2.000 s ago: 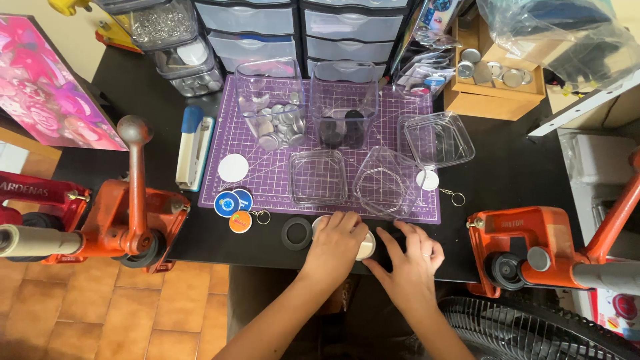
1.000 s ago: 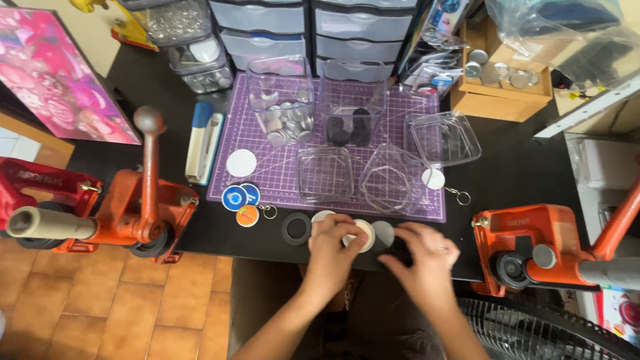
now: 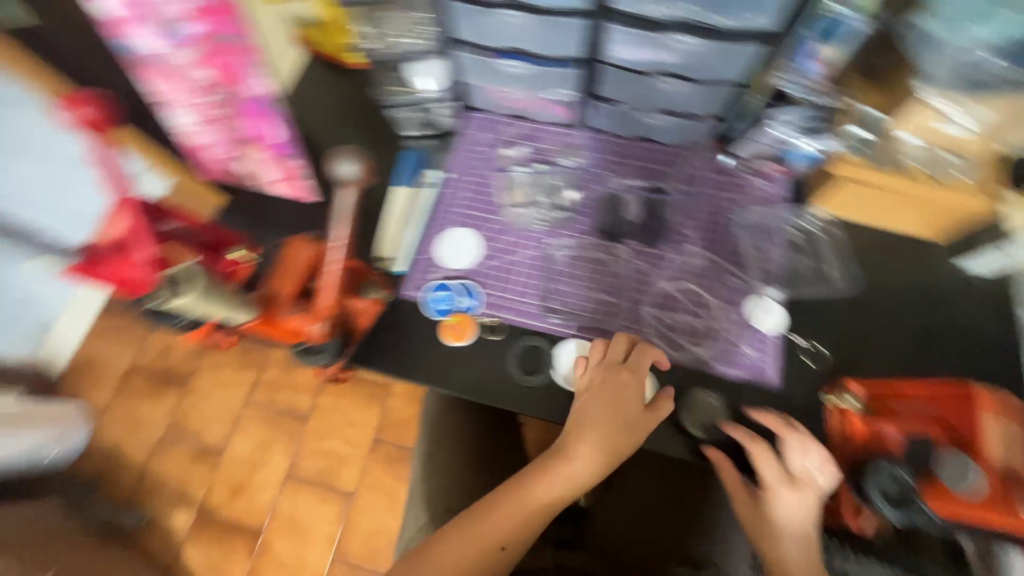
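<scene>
The view is blurred. My left hand (image 3: 616, 396) lies over white discs (image 3: 570, 364) at the table's front edge; whether its fingers grip one cannot be told. My right hand (image 3: 780, 472) is to the right, its fingertips beside or on a dark grey disc (image 3: 704, 412). Left of the white discs lies a black ring (image 3: 529, 361). Blue round key tags (image 3: 452, 299) and an orange one (image 3: 458, 329) lie near the corner of the purple cutting mat (image 3: 512, 296). Another white disc (image 3: 458, 249) is on the mat, and a white round tag with a key ring (image 3: 766, 314) lies at its right.
Clear plastic containers (image 3: 588, 280) stand on the mat, some with metal or black parts. An orange hand press (image 3: 320, 296) is at the left and another (image 3: 936, 448) at the right. Drawer units (image 3: 520, 80) stand behind, and a cardboard box (image 3: 896, 200) is at the back right.
The view has swung left and tilted. A light grey disc beside my right hand one second ago now looks dark. My hands, close together two seconds ago, are farther apart.
</scene>
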